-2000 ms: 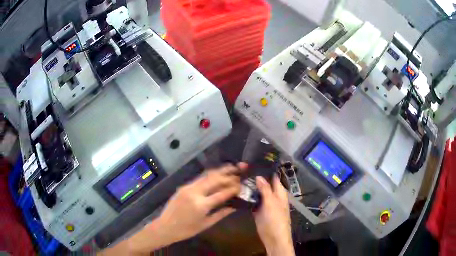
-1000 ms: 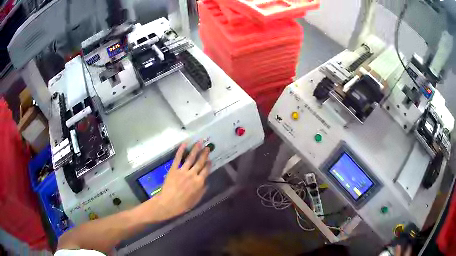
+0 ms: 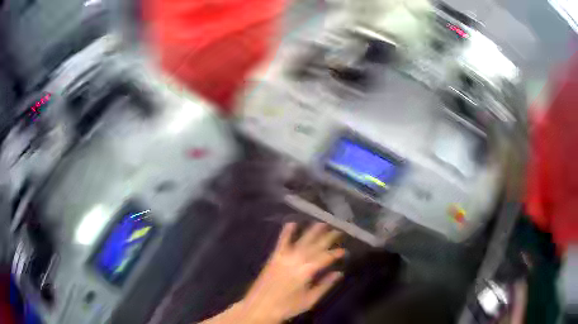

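The picture is strongly blurred. My left hand [image 3: 295, 275] is in the lower middle, in front of the machines, with its fingers apart and nothing visible in it. At the lower right, a narrow strip of skin [image 3: 521, 300], apparently my right hand, is cut by the bottom edge. A dark object with a bright glint [image 3: 493, 296] is beside it; whether the hand grips it cannot be told. The right machine's blue touchscreen [image 3: 362, 166] is ahead, and the left machine's touchscreen [image 3: 123, 247] is at lower left. Fixture contents are too blurred to tell.
A red tray stack [image 3: 212, 47] stands between the two grey-white machines. The right machine carries a red-yellow emergency stop [image 3: 456, 214]. A pale frame bar [image 3: 336, 220] lies low between the machines. Red material [image 3: 558, 158] is at the right edge.
My left hand has left the left machine's button panel and moved right. The view has swung, bringing the right machine nearer the centre. The dark object and skin at lower right show higher.
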